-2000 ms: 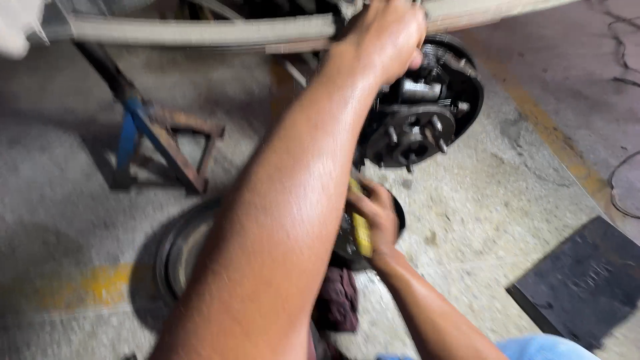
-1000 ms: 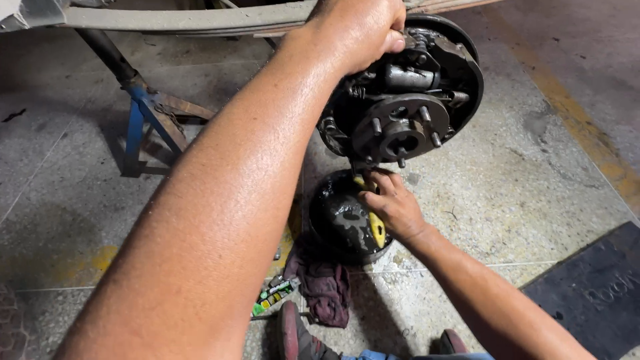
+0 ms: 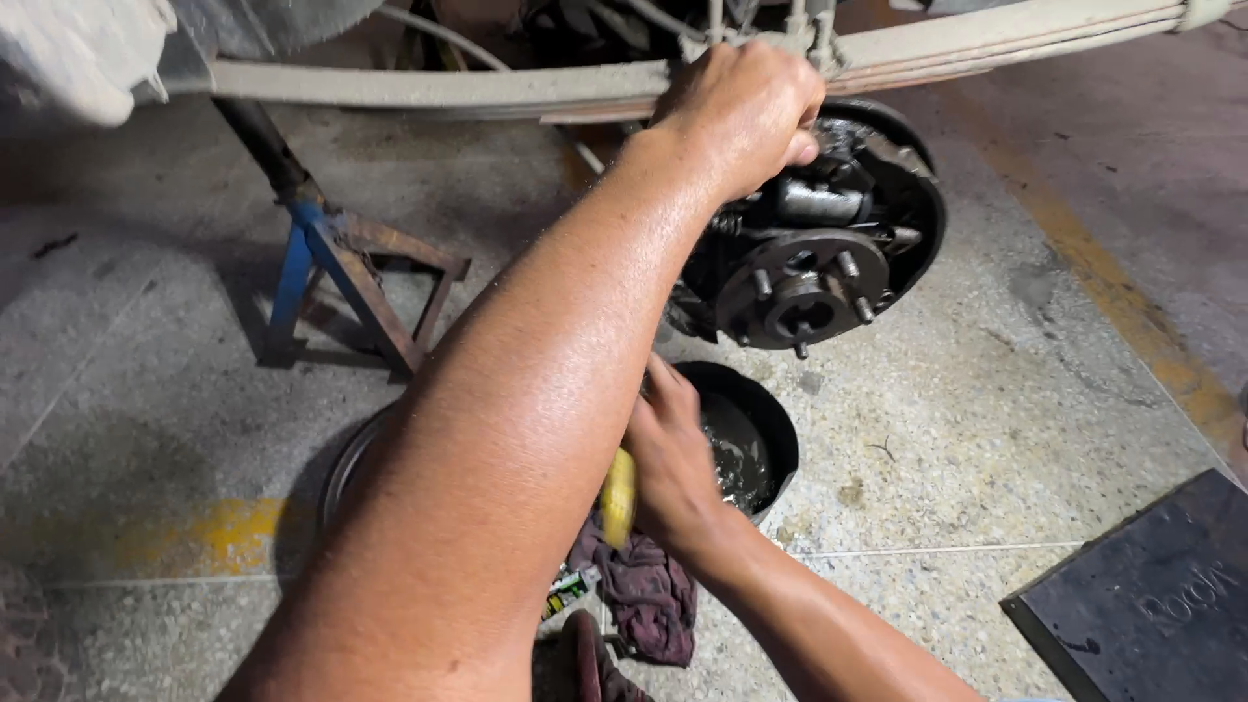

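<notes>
My left hand (image 3: 746,117) is curled at the top of an exposed drum brake assembly (image 3: 824,205), just below a leaf spring; what its fingers grip is hidden. The wheel hub (image 3: 804,292) with its studs faces me, and a metal cylinder lies above it. Lower down, my right hand (image 3: 673,439) is over the left side of a round black basin (image 3: 749,444) holding dark, wet liquid. A yellow handle (image 3: 617,497) shows at this hand, partly hidden by my left forearm; the rest of that tool cannot be seen.
A blue, rusty jack stand (image 3: 327,253) stands at left under the leaf spring (image 3: 439,86). A dark purple rag (image 3: 648,595) and a small printed packet (image 3: 568,590) lie below the basin. A round rim (image 3: 346,468) shows behind my forearm. At lower right is a black slab (image 3: 1150,585) with marks.
My right hand has moved from over the middle of the basin to its left side, uncovering dark liquid. My left hand stays at the top of the brake assembly. The view has shifted.
</notes>
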